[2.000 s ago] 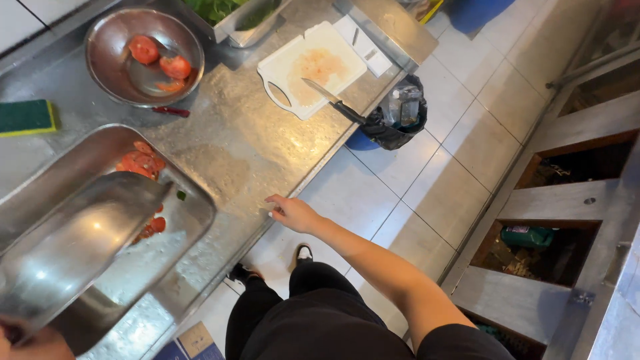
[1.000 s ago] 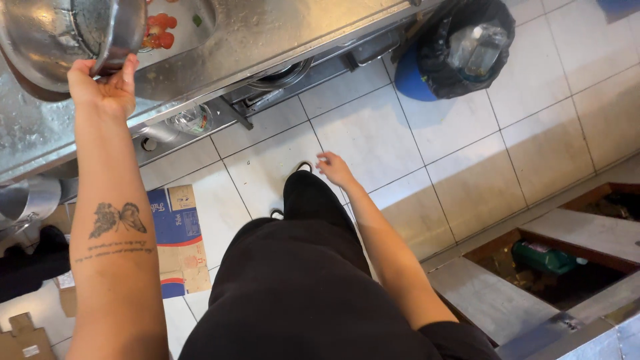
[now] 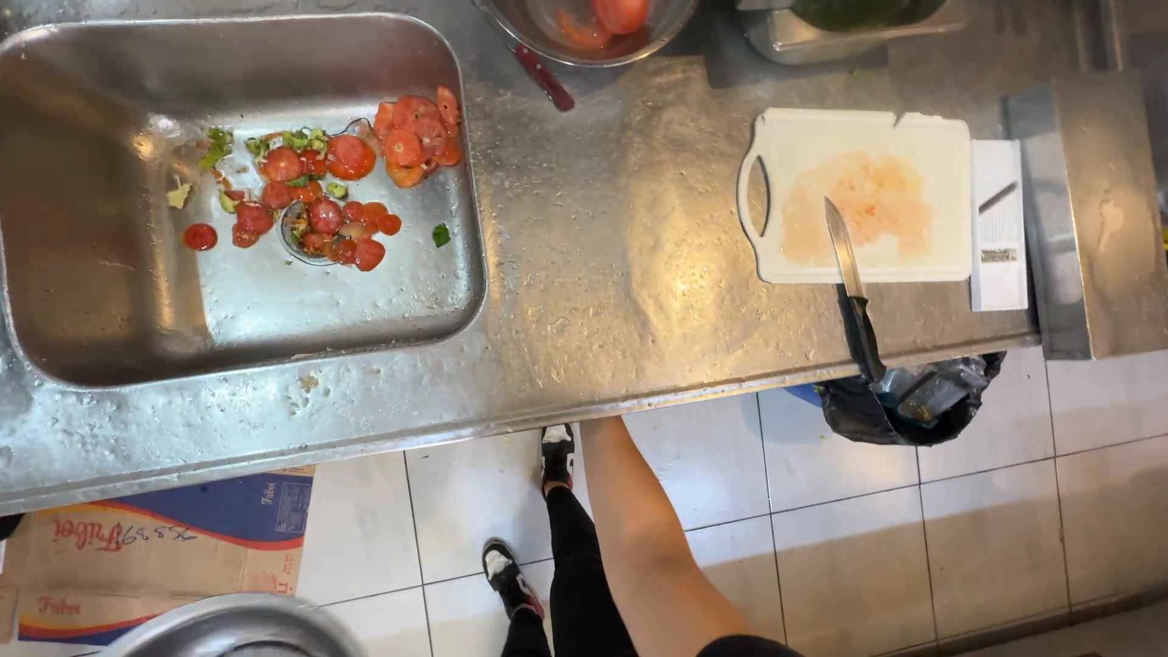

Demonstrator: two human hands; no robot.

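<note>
My right forearm reaches under the front edge of the steel counter (image 3: 584,356), which hides my right hand. My left hand is out of the frame. At the bottom left the rim of a round metal vessel (image 3: 242,630) shows, with no hand visible on it. Tomato pieces (image 3: 415,137) and green scraps lie in the steel sink (image 3: 91,210), some over the drain. A black-handled knife (image 3: 849,251) rests across the stained white cutting board (image 3: 912,132), its handle past the counter edge. Beside the board lies a white slicer (image 3: 999,224).
A metal bowl (image 3: 584,55) with tomatoes and a red-handled utensil (image 3: 545,79) are at the back. A bin with a black bag (image 3: 858,411) stands below the knife handle. Flattened cardboard (image 3: 164,557) lies on the tiled floor. A steel box-like edge (image 3: 1109,219) is at the right.
The metal vessel held over the sink by my left hand is gone from there, baring the sink. My right hand has moved from above the floor to beneath the counter. The view has shifted.
</note>
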